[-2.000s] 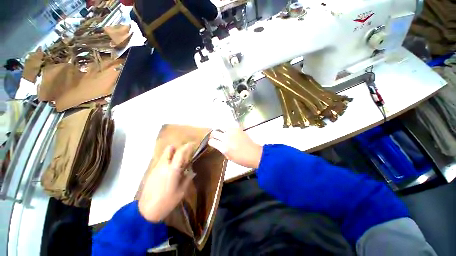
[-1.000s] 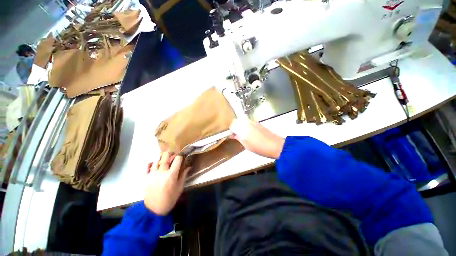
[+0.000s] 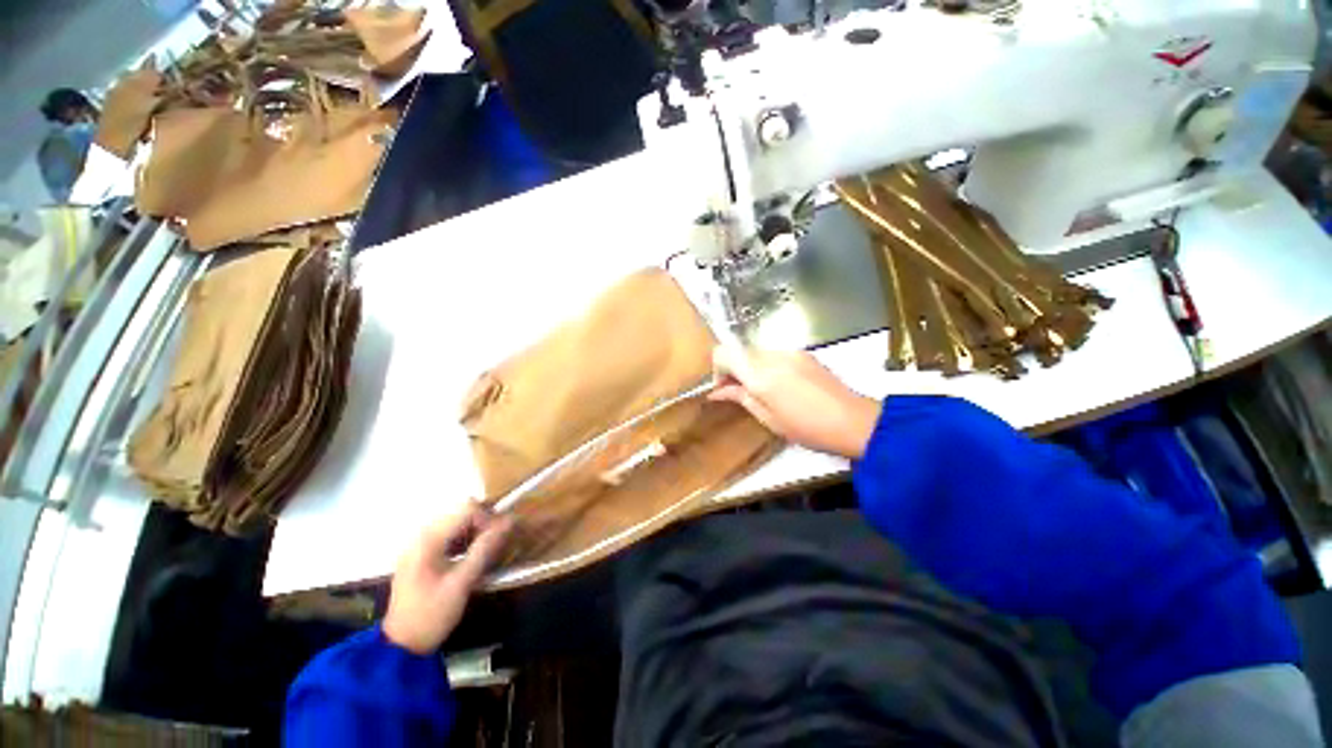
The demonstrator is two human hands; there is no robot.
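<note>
A tan-brown fabric panel [image 3: 599, 373] lies on the white table just left of and below the needle area [image 3: 752, 300]. A pale straight edge runs across it, and darker brown layered cloth with a small white label [image 3: 634, 463] shows on the near side. My left hand [image 3: 438, 573] pinches the near left corner of the fabric. My right hand [image 3: 789, 396] holds the right end of the pale edge beside the machine head. The fingertips of my right hand partly cover the cloth there.
The white sewing machine [image 3: 1052, 88] spans the upper right. A zipper bundle [image 3: 971, 278] fans out on its bed. A red-and-black tool [image 3: 1180, 300] lies at the right. A panel stack [image 3: 249, 380] stands at the left, with brown pieces [image 3: 263, 168] beyond. The table edge [image 3: 818, 479] is nearest me.
The fabric has been turned and spread from a folded, upright position into a flatter, wider one, uncovering the label. My left hand has moved down and left, my right hand slightly right.
</note>
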